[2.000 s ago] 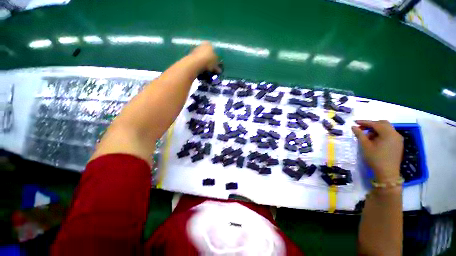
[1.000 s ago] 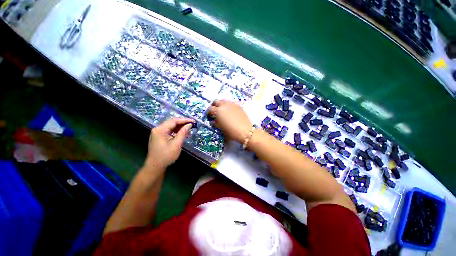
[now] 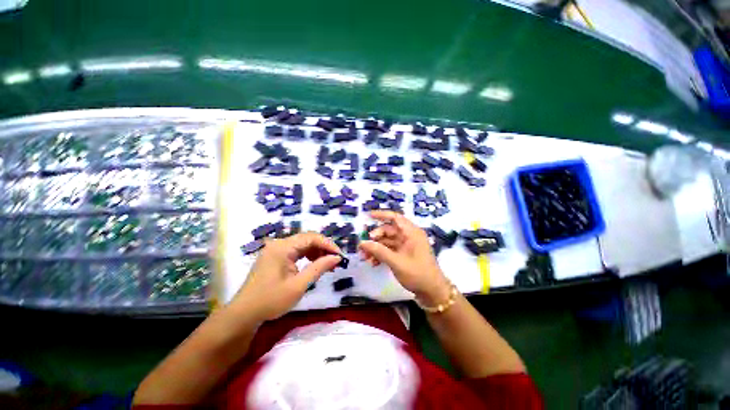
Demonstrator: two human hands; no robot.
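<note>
My left hand (image 3: 286, 272) pinches a small black plastic housing (image 3: 344, 261) between thumb and fingertips, above the white surface. My right hand (image 3: 404, 252) is just to its right, the two hands apart, with a small dark-green piece (image 3: 369, 231), likely a circuit board, at its fingertips; it is blurred. Black units (image 3: 337, 164) lie in clustered rows beyond the hands, and the hands hide part of the nearest row. A loose black piece (image 3: 343, 283) lies nearer my body.
The clear compartment tray (image 3: 144, 212) of green and silver pieces fills the left. A blue bin (image 3: 599, 210) of black parts stands at the right. Yellow tape (image 3: 224, 172) crosses the white bench. The green conveyor belt (image 3: 360, 36) runs beyond, with a small black piece (image 3: 77, 81) on it.
Both hands have moved from the compartment tray to the front of the black units. The view has swung right, bringing the blue bin further in and putting the scissors out of view.
</note>
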